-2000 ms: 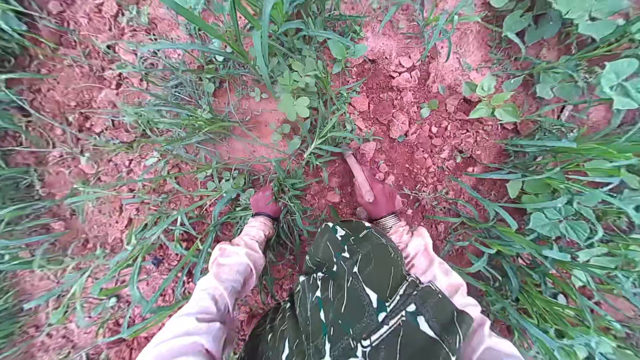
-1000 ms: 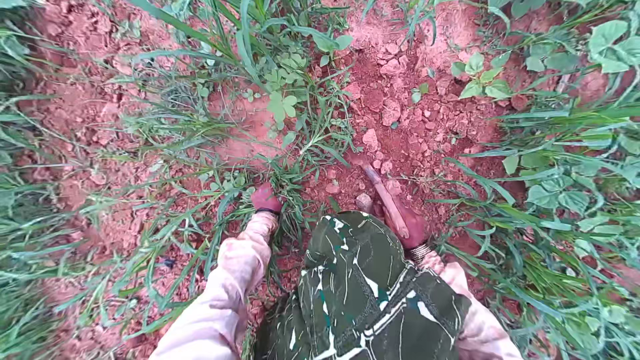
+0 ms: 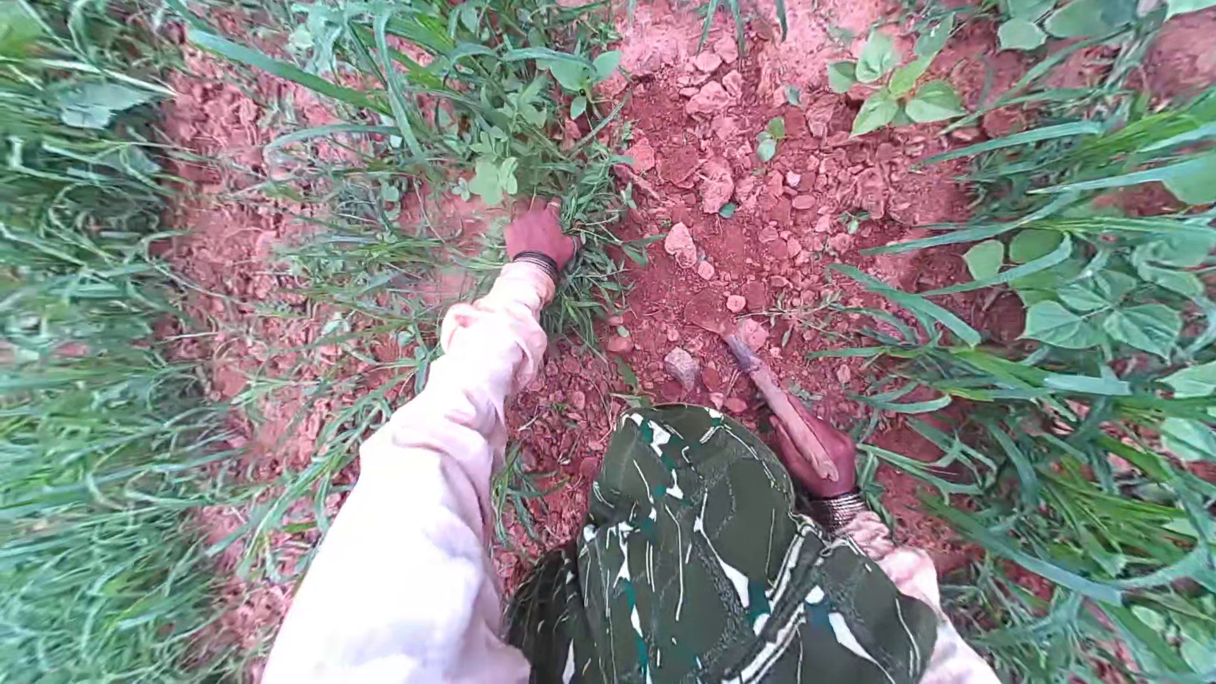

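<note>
My left hand (image 3: 539, 234), with dark bangles at its wrist, reaches forward into a clump of grass and leafy weeds (image 3: 584, 242). Its fingers are partly hidden by the leaves, so their grip is unclear. At the right, my right hand (image 3: 819, 454) is closed around the wooden handle (image 3: 793, 418) of a hand tool. A dark metal part (image 3: 741, 353) at the handle's far end points forward and left, low over the red soil; the blade's full shape cannot be made out. The two hands are well apart.
Broad-leaved seedlings (image 3: 898, 87) grow at the upper right, and a larger leafy plant (image 3: 1092, 304) stands farther right among long grass. Dense grass (image 3: 85, 408) lines the left. Stones and clods (image 3: 681, 245) lie on the red soil. Patterned dark green cloth (image 3: 703, 560) covers my lap.
My left hand has moved forward, farther into the weeds beside the leafy stems. My right hand still holds the tool and is lower and farther right than two seconds ago.
</note>
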